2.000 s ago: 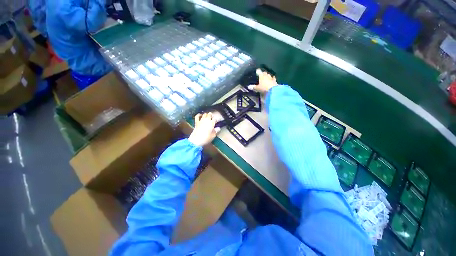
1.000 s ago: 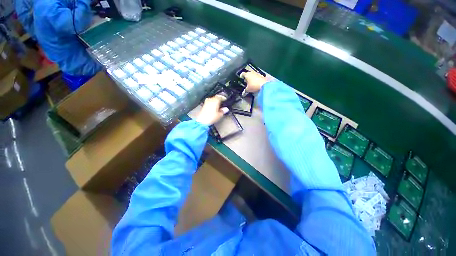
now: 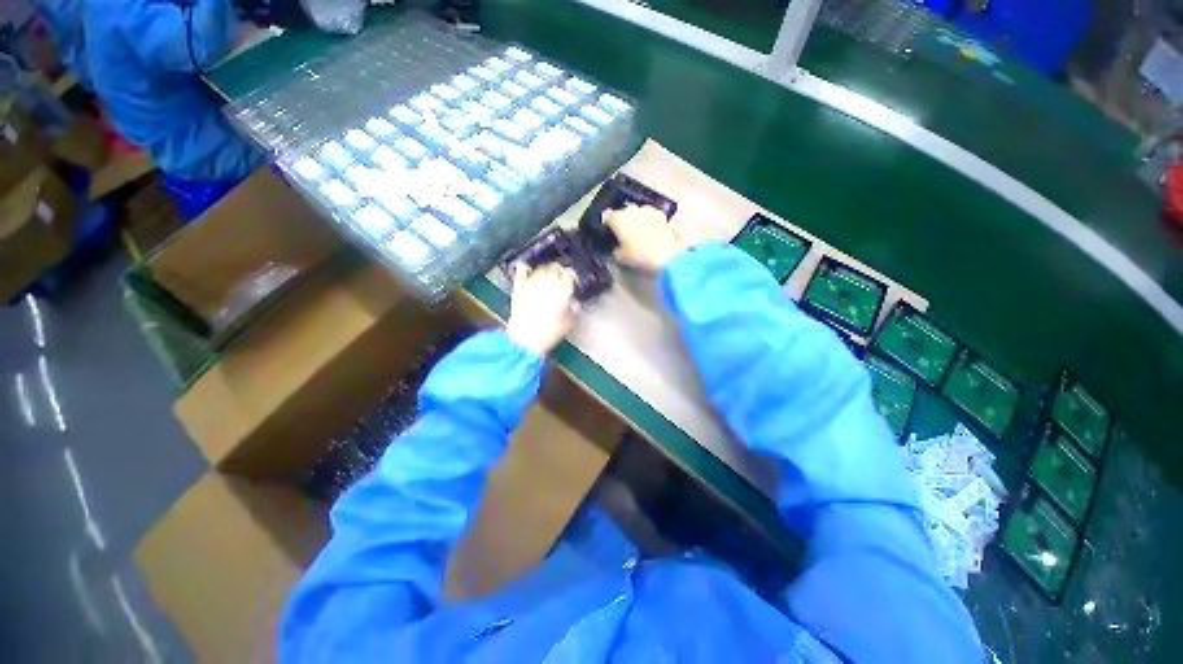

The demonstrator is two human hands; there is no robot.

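Note:
Black plastic frames (image 3: 571, 256) lie gathered in two dark stacks at the far end of the beige board (image 3: 655, 340), beside the tray. My left hand (image 3: 545, 301) is on the nearer stack, fingers over its front edge. My right hand (image 3: 641, 234) is on the farther stack (image 3: 632, 195), thumb and fingers at its near side. The two stacks sit close together; the fingertips are partly hidden against the black plastic. How many frames each stack holds cannot be told.
A clear blister tray stack (image 3: 454, 169) with white pieces is left of the frames. Green circuit boards (image 3: 846, 296) in black housings stand in rows at right, beside a white heap (image 3: 956, 499). Open cartons (image 3: 305, 376) stand below the bench edge. A person in blue (image 3: 169, 91) is at upper left.
The loosely spread, overlapping frames are now gathered into two compact stacks. My right hand has moved nearer to me and off the far frame; my left hand has shifted slightly.

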